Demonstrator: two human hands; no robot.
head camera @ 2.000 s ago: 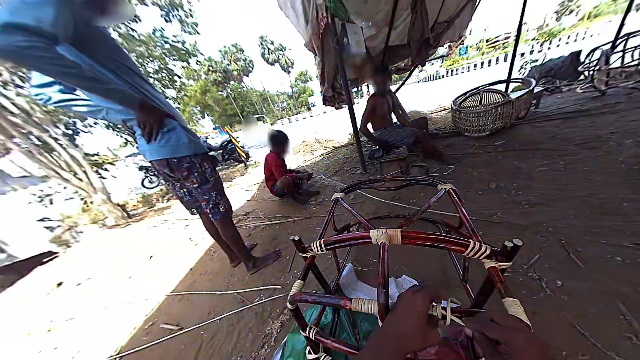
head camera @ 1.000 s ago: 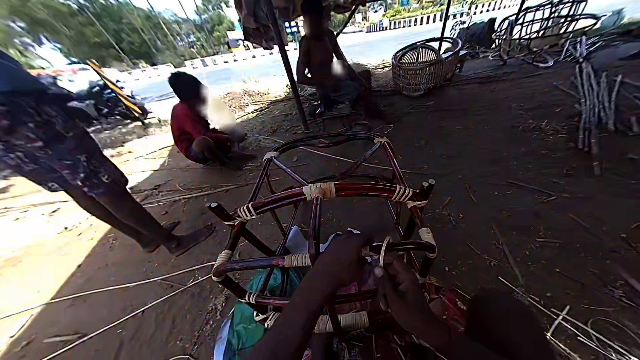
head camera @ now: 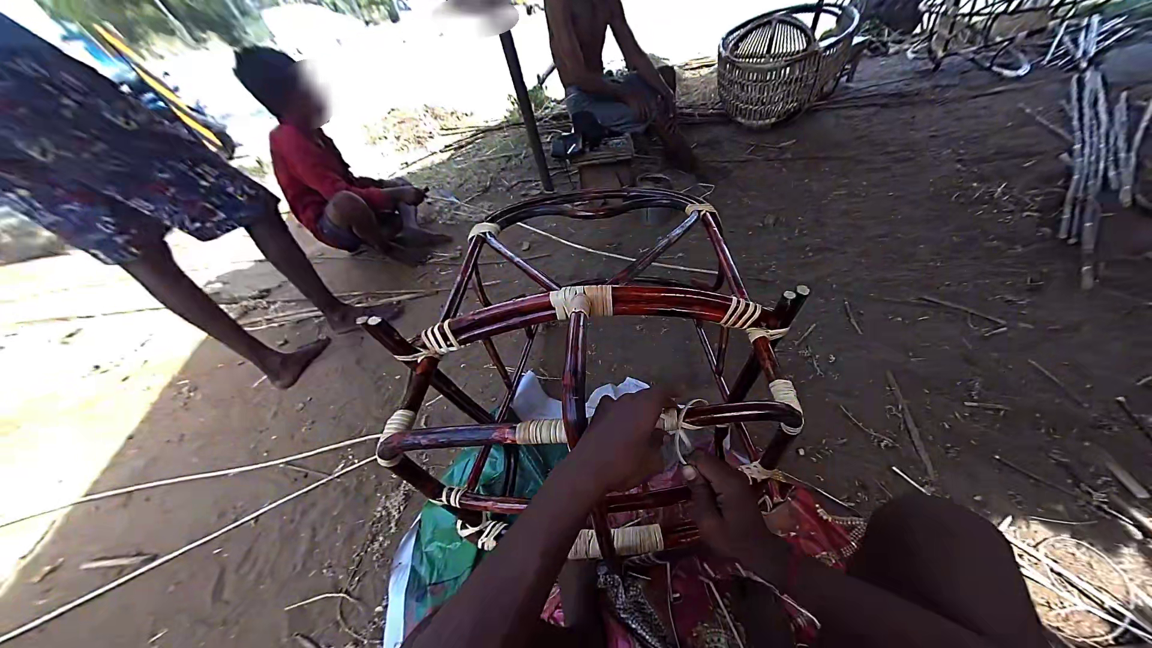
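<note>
A dark red-brown cane frame (head camera: 504,315), its joints bound with pale cane strips, stands tilted in front of me. My left hand (head camera: 625,445) grips its middle crossbar right of the central upright, beside a strip binding. Just right of it, my right hand (head camera: 720,499) pinches a pale cane strip (head camera: 684,423) that loops around that crossbar. Below the frame lie a green plastic sheet (head camera: 459,540), a white cloth or sheet (head camera: 621,391) and red patterned fabric (head camera: 810,522). My left fingertips are partly hidden.
A person in patterned shorts (head camera: 135,153) stands at left; a person in a red top (head camera: 315,171) sits beyond. Another person (head camera: 603,81) sits behind a pole (head camera: 526,108). A wicker basket (head camera: 769,76), bundled sticks (head camera: 1089,162), long cane strips (head camera: 225,522) and cane scraps (head camera: 1080,576) lie around.
The view has swung right and down. My right hand has lowered a little from the crossbar since a second ago, still with the pale strip. My left hand stays at the crossbar.
</note>
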